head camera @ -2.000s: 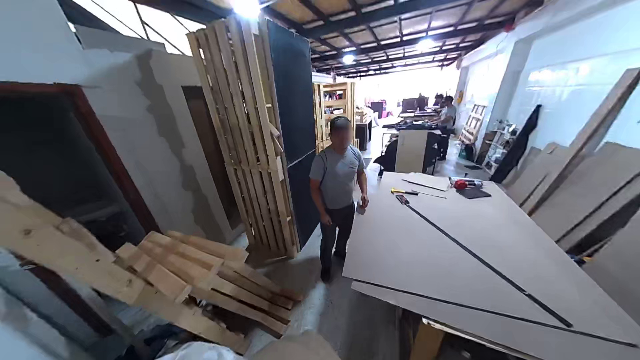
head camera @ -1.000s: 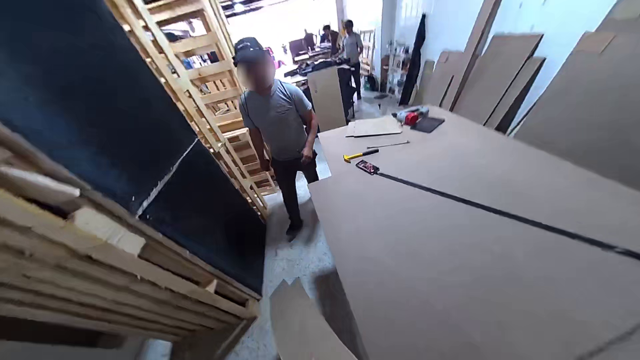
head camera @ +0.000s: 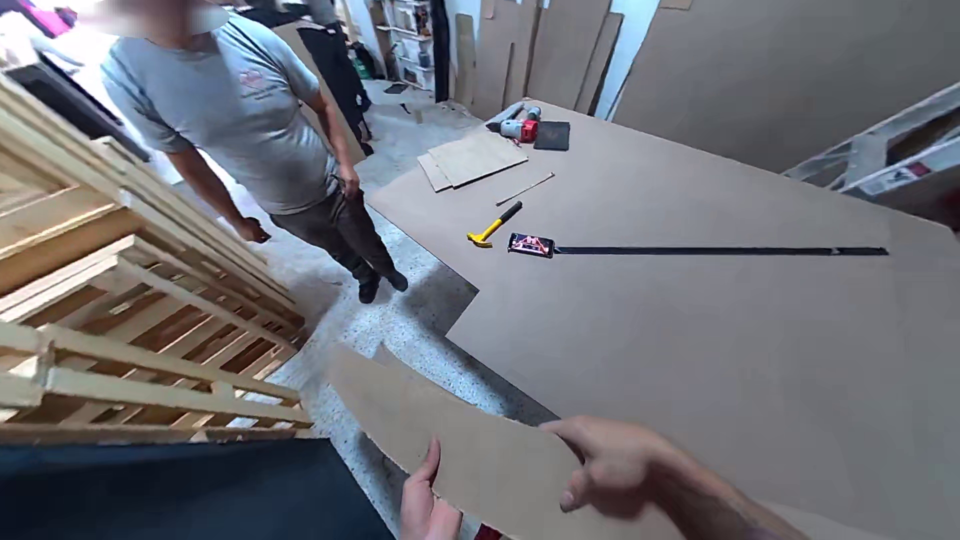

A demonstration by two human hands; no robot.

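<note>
A long, curved strip of brown fiberboard [head camera: 457, 431] is in both my hands at the bottom of the view. My left hand [head camera: 429, 495] grips its near-left edge, thumb on top. My right hand [head camera: 611, 465] holds the far-right edge, thumb over the face. Beyond the strip lie large brown boards [head camera: 675, 337], stacked like a tabletop. On them rest a yellow claw hammer [head camera: 495, 224] with a black grip, a phone [head camera: 531, 245] with its screen lit, and a long dark strip [head camera: 712, 251] running right from the phone.
A person [head camera: 240, 112] stands beyond the boards at the left. Wooden pallet-like frames [head camera: 172, 300] and a dark panel [head camera: 187, 487] fill the left side. A red and grey power tool [head camera: 517, 129], a thin rod [head camera: 525, 189] and board offcuts [head camera: 476, 159] lie at the far corner.
Both my hands have come into view, holding the curved strip. The view has moved nearer the hammer and phone and swung a lot.
</note>
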